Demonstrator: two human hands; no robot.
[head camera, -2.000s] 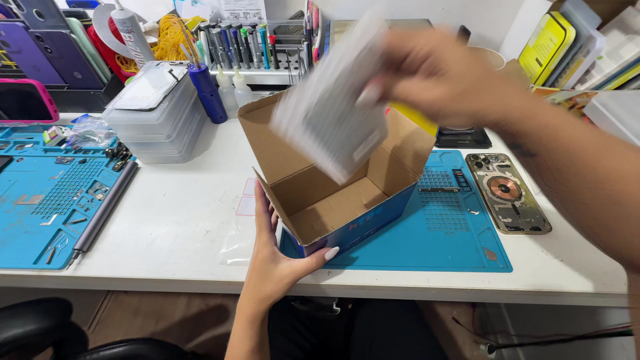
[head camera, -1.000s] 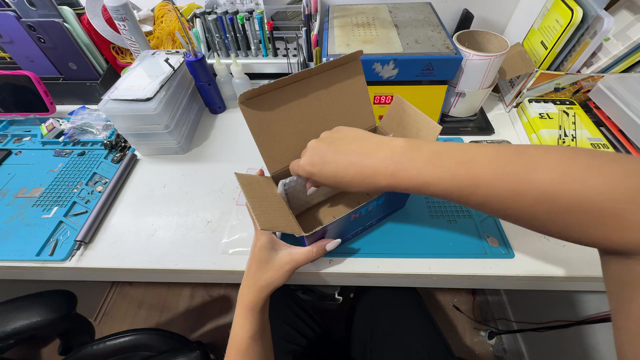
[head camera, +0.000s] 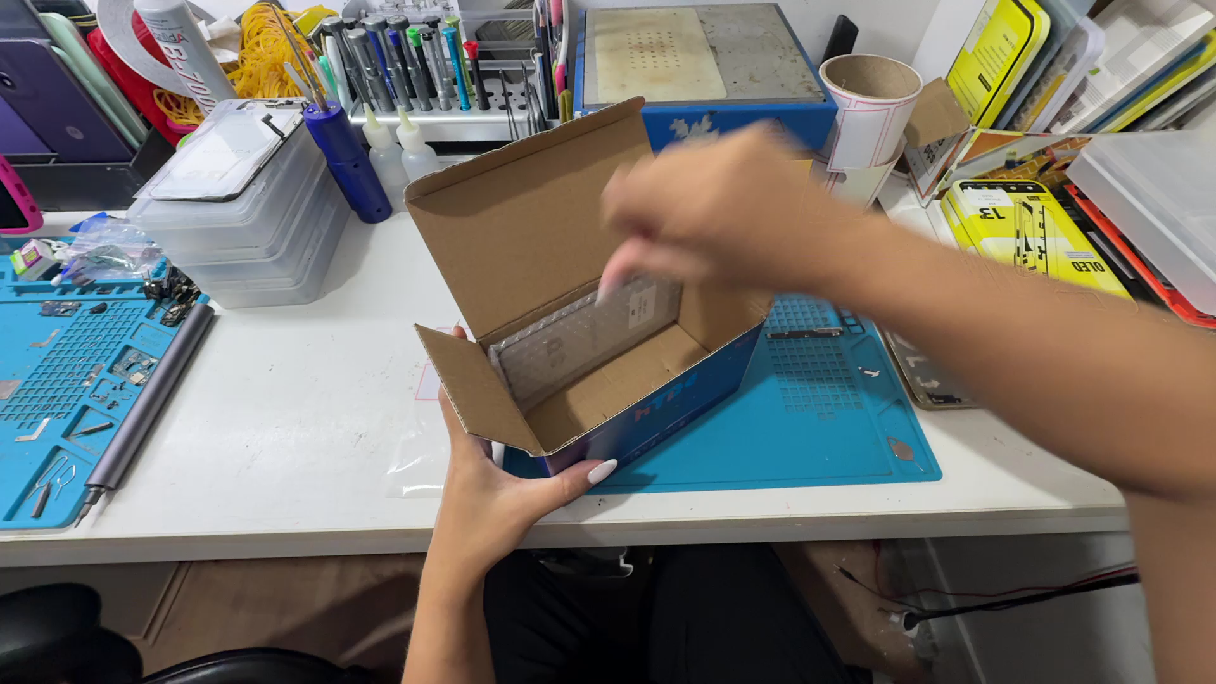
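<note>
My left hand grips the lower left corner of an open cardboard box, blue outside and brown inside, its thumb on the front wall. A flat bubble-wrapped package bearing a small label stands on edge inside, against the back wall. My right hand, blurred, hangs above the box in front of its raised lid; its fingers are bent, and whether they hold anything cannot be made out. Under the box lies a blue silicone repair mat.
Stacked clear plastic cases stand left of the box, beside a blue tool holder. Behind are a screwdriver rack and a blue heating plate unit. Yellow screen boxes lie at right, near a partly hidden phone.
My right hand brought the wrapped package down into the box, then rose off it. The package now stands inside against the back wall. My left hand has kept its hold on the box.
</note>
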